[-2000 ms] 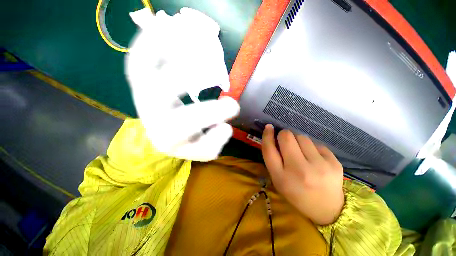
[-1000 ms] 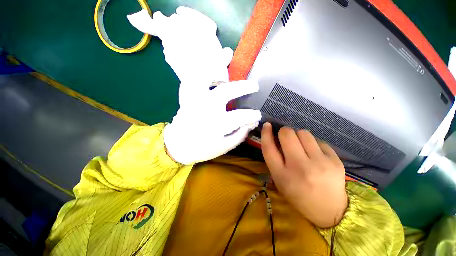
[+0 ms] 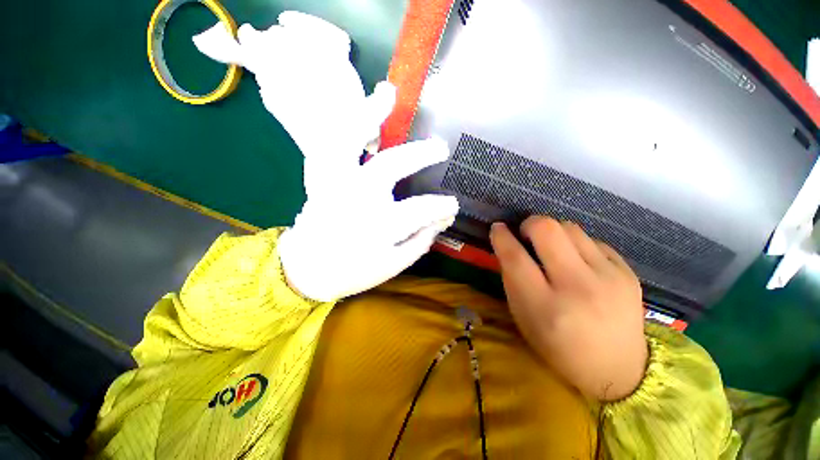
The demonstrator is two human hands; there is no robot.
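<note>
A grey laptop (image 3: 575,99) lies underside up on an orange tray (image 3: 419,58), its dark vent grille nearest me. My left hand (image 3: 369,211), in a white glove, has two fingers spread over the laptop's near left corner. A loose white glove (image 3: 301,85) extends up from this hand and seems held in it; the grip is hidden and the white areas merge. My right hand (image 3: 575,301) is bare, fingers slightly apart, its fingertips on the dark strip between the grille and the near edge.
A yellow tape roll (image 3: 228,85) lies on the green bench (image 3: 99,99) at the upper left, overlapped by the loose glove's tip. A white strip (image 3: 795,235) lies right of the laptop. A grey surface (image 3: 117,234) with a yellow border is at the left, with something blue at its corner.
My left hand has moved from beside the tray's corner onto the laptop's corner. My right fingertips have slid right along the near edge. The laptop and tape roll appear shifted left in view.
</note>
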